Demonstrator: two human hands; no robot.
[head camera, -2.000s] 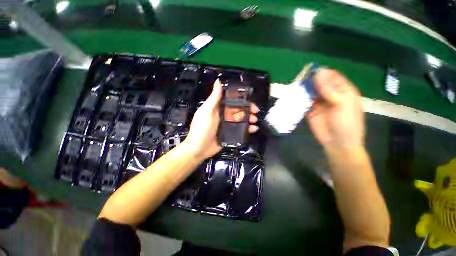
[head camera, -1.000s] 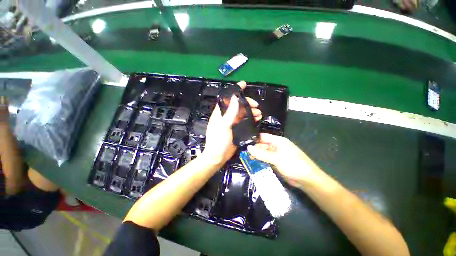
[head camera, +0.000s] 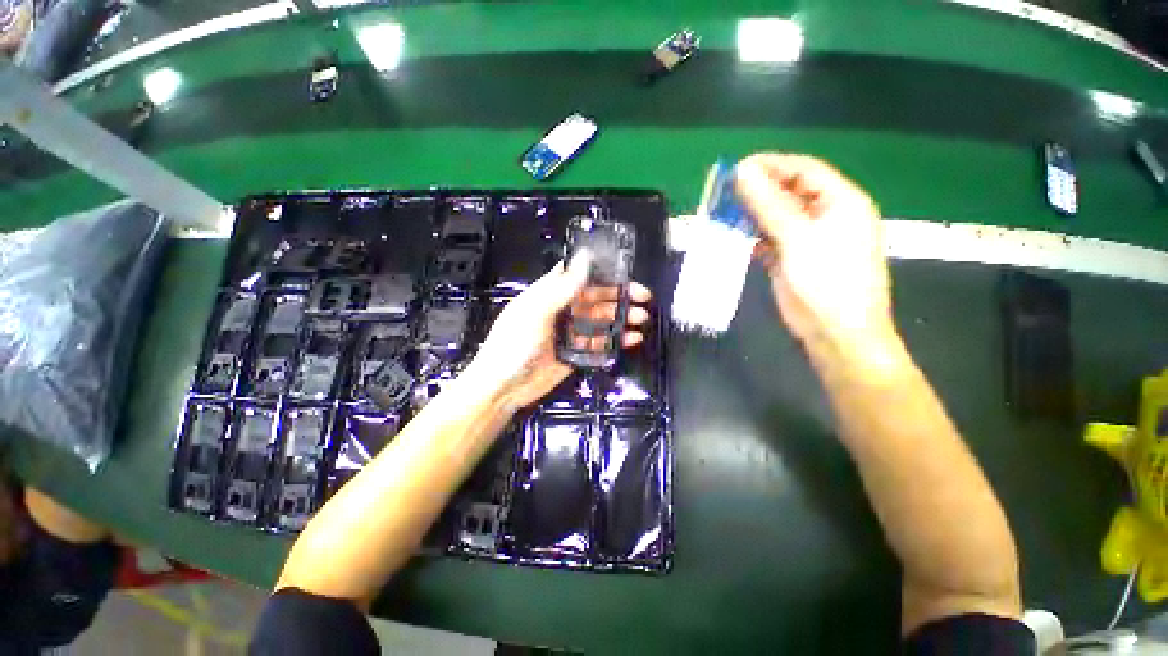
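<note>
My left hand holds a black phone housing upright over the blister tray, its window openings showing my fingers behind. My right hand pinches the blue end of a main board to the right of the housing. The board's white part hangs down, and board and housing are apart. The black blister tray lies on the dark green bench, with housings in many left and middle pockets and a few lying loosely across others. Several lower right pockets show no housing.
A green conveyor belt runs behind the tray, carrying spaced boards and phones. A grey plastic bag is at left, near another person's arm. A dark flat case and yellow fan are at right.
My right hand with the board has moved up and right, away from the housing. The housing, tilted with its dark side showing a second ago, now shows its open frame. The view has shifted.
</note>
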